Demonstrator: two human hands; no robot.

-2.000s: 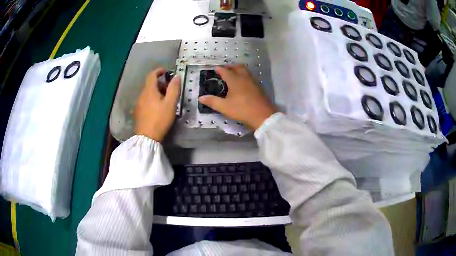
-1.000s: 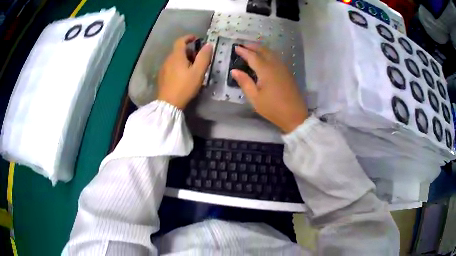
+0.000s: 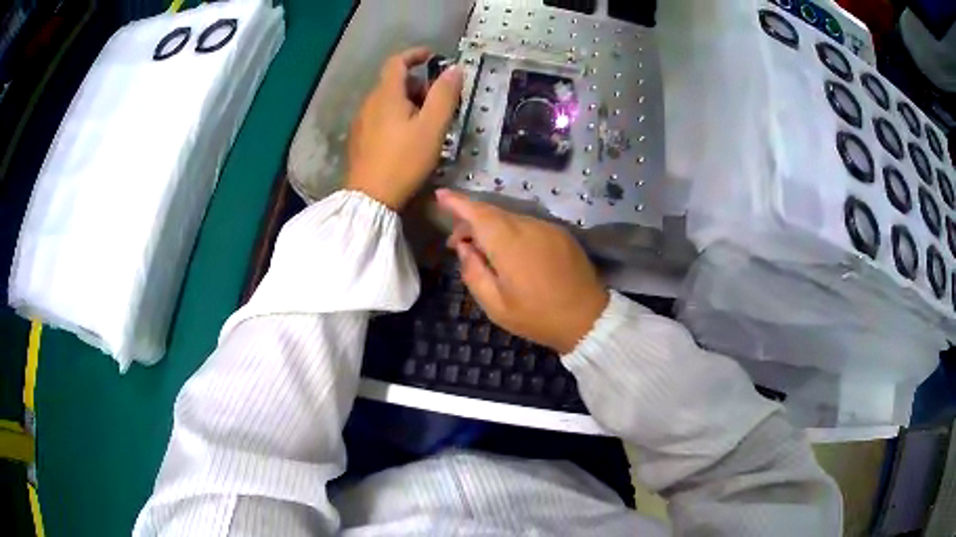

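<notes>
The black marking nest (image 3: 539, 120) sits on the silver fixture plate (image 3: 613, 136), with a ring seated in it and a bright purple-white spot at its right side. My left hand (image 3: 400, 131) is left of the nest and holds a dark ring part (image 3: 438, 69) between thumb and fingers, mostly hidden by the fingers. My right hand (image 3: 524, 271) is below the nest, over the keyboard (image 3: 487, 362), with the index finger extended and the other fingers curled. No part shows in it.
A white tray stack (image 3: 115, 199) with two rings stands at left on a green surface. A taller white tray stack (image 3: 776, 184) with several rings stands at right. Part of the button panel (image 3: 828, 21) shows behind it. Dark blocks (image 3: 632, 9) sit behind the plate.
My right hand has left the nest and moved down over the keyboard. The purple-white light has appeared on the nest. My left hand still holds its ring. The view has shifted.
</notes>
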